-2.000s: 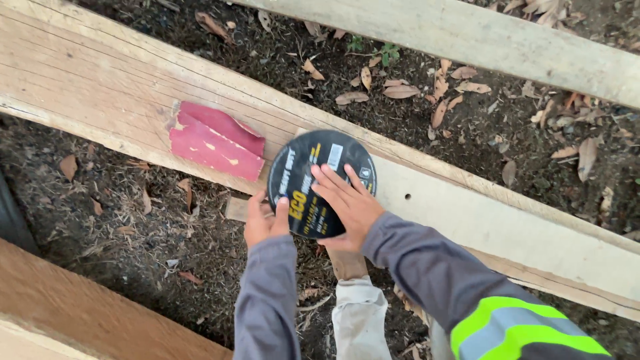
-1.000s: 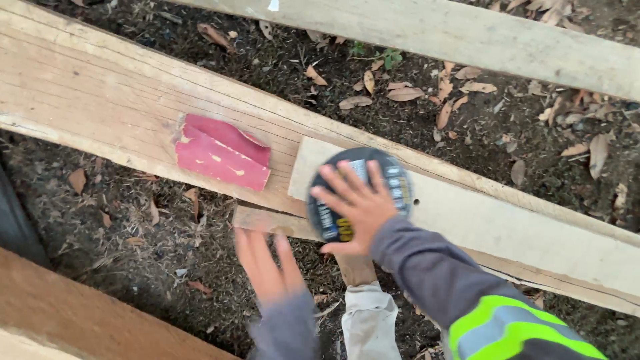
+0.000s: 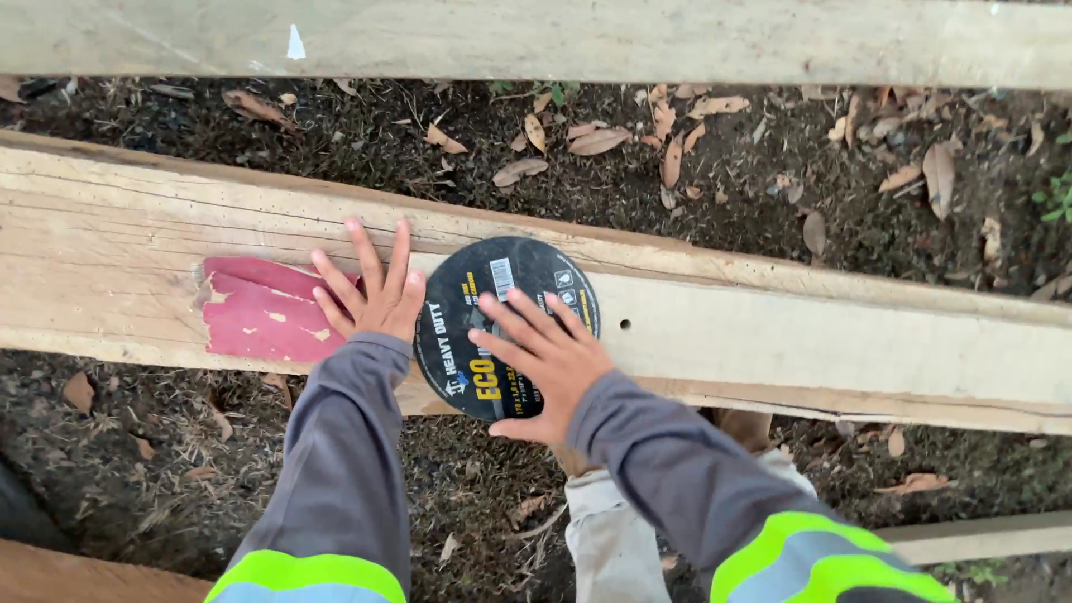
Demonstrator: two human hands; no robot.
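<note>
A black abrasive cutting disc (image 3: 469, 335) with a printed label lies flat on a pale thin board (image 3: 804, 335), which rests on a thick timber beam (image 3: 100, 243). My right hand (image 3: 544, 364) is spread over the disc's lower right part, palm down, fingers apart. Left of the disc, my left hand (image 3: 377, 289) lies with fingers spread, its thumb near the disc's rim and its other fingers over the right end of a worn red piece of sandpaper (image 3: 260, 310). The disc's centre is partly hidden by my right hand.
Another pale plank (image 3: 536, 42) crosses the top of the view. Dry leaves (image 3: 599, 141) litter the dark soil between the timbers. A brown timber (image 3: 84, 578) is at bottom left, a narrow board (image 3: 980, 538) at lower right. My trouser leg (image 3: 615, 536) shows below the beam.
My left hand has moved up from the beam's lower edge onto the beam, beside the disc and over the sandpaper's end. My right hand stays on the disc. The view has turned and shifted.
</note>
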